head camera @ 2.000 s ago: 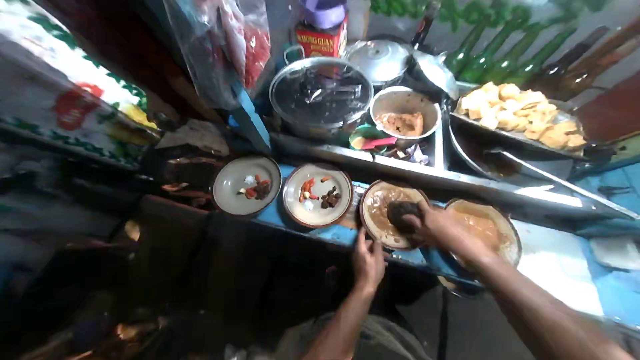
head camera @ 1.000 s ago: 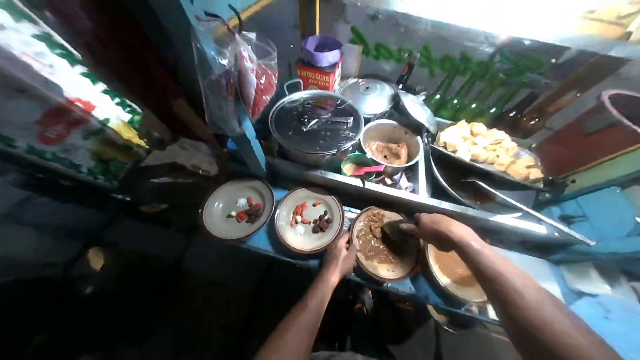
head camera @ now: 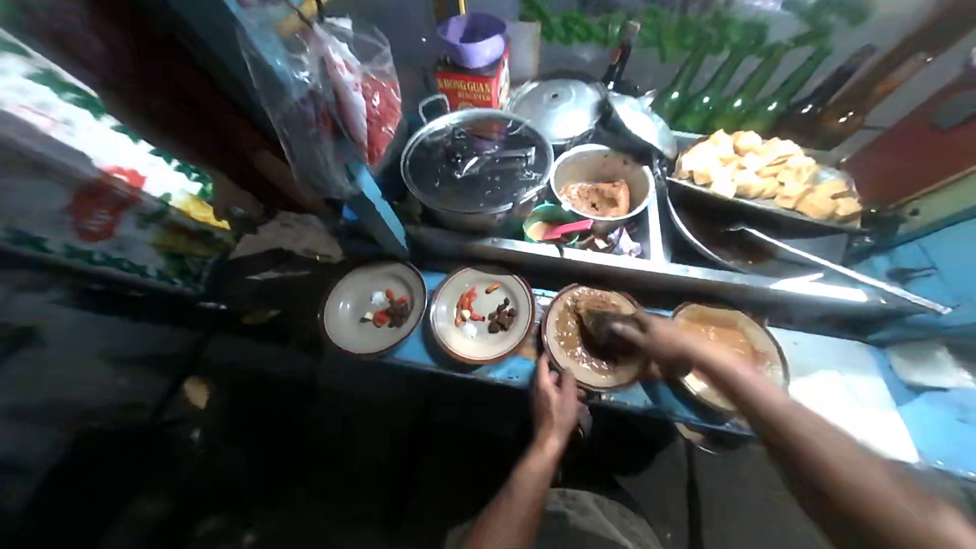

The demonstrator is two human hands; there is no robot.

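Observation:
My right hand [head camera: 659, 343] is closed around a dark pestle [head camera: 602, 332], whose head rests in brown, chunky sauce on the third plate [head camera: 560, 354] from the left. The fingers of my left hand [head camera: 555, 393] hold that plate's near-left rim. Right of it, partly behind my right forearm, is a plate [head camera: 774, 358] with smoother orange-brown sauce. To the left lies a plate [head camera: 446, 335] with red chillies [head camera: 467, 301], dark brown lumps [head camera: 502, 316] and a white dab. The leftmost plate [head camera: 343, 320] bears similar bits.
Behind a metal ledge [head camera: 579, 263] stand a glass-lidded pot [head camera: 476, 164], an open pot [head camera: 602, 160] with brown paste, and a green cup [head camera: 540, 217] with a pink spoon. Farther right are a wok [head camera: 732, 244] with a long-handled utensil and a tray of fried pieces [head camera: 762, 171]. A plastic bag [head camera: 358, 99] hangs at left.
The pestle in my right hand has shifted about within the sauce. My left hand has moved from the plate's left side to its near-left rim since one second ago.

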